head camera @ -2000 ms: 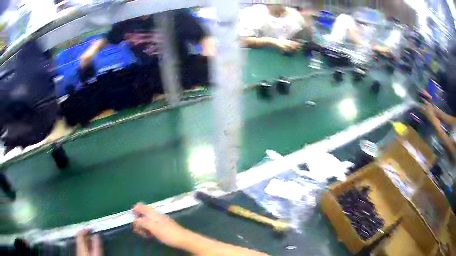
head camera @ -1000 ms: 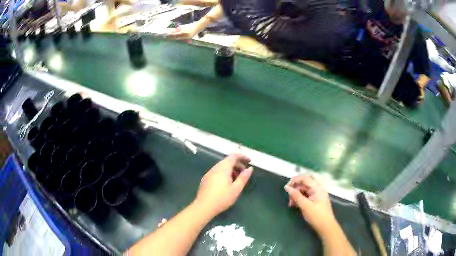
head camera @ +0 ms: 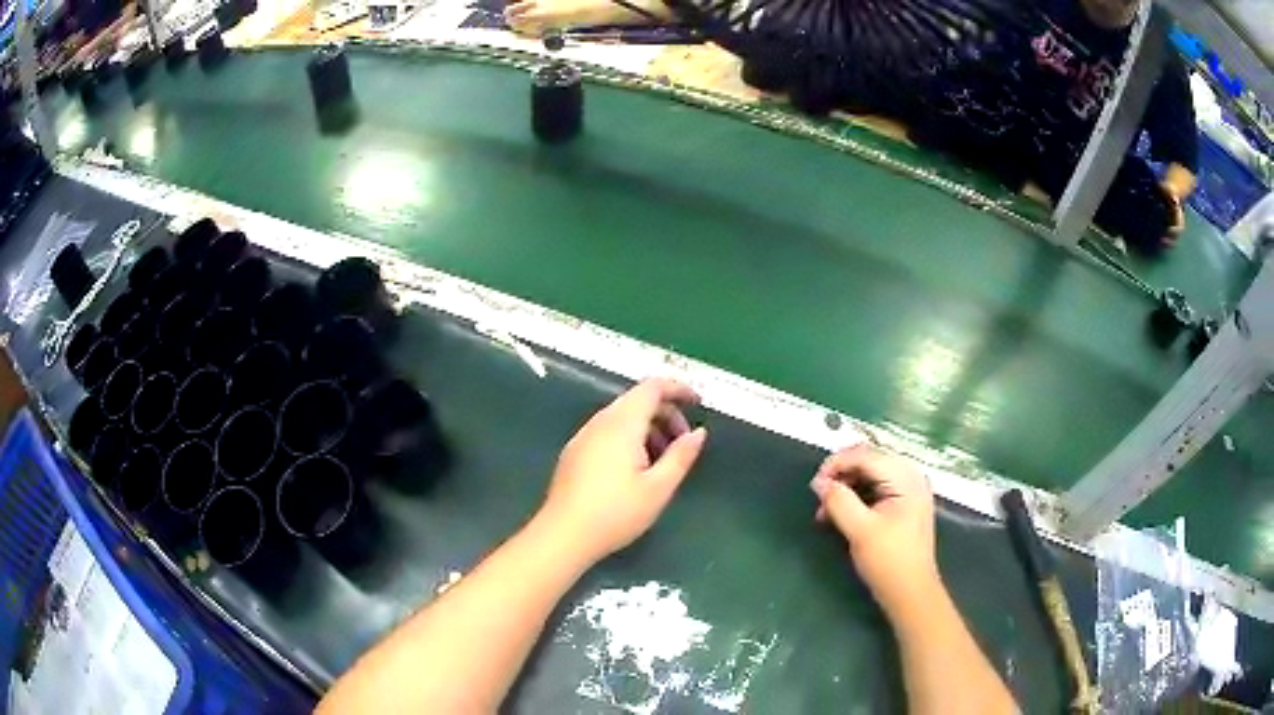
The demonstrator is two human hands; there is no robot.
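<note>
My left hand (head camera: 625, 461) is over the dark green bench (head camera: 762, 559), near the whitish rail. Its fingers are curled with a gap to the thumb, and it holds nothing. My right hand (head camera: 880, 510) is to its right, near the rail, with thumb and fingertips together; nothing shows in it. Open black cylindrical shells (head camera: 315, 495) stand clustered on the bench at left. Black core assemblies (head camera: 556, 101) stand on the green conveyor belt (head camera: 671, 238), beyond the rail.
A whitish rail (head camera: 587, 360) separates bench and belt. A hammer (head camera: 1048, 601) and clear plastic bag (head camera: 1157, 608) lie at right. A white post (head camera: 1174, 419) rises beside them. A blue crate (head camera: 112, 587) is at lower left. A person (head camera: 1069, 84) and black fan (head camera: 866, 56) are across the belt.
The view has turned left from the parts boxes to the shells. Over the last second my hands have stayed apart above the bench, and the core assemblies sit farther left and higher in view.
</note>
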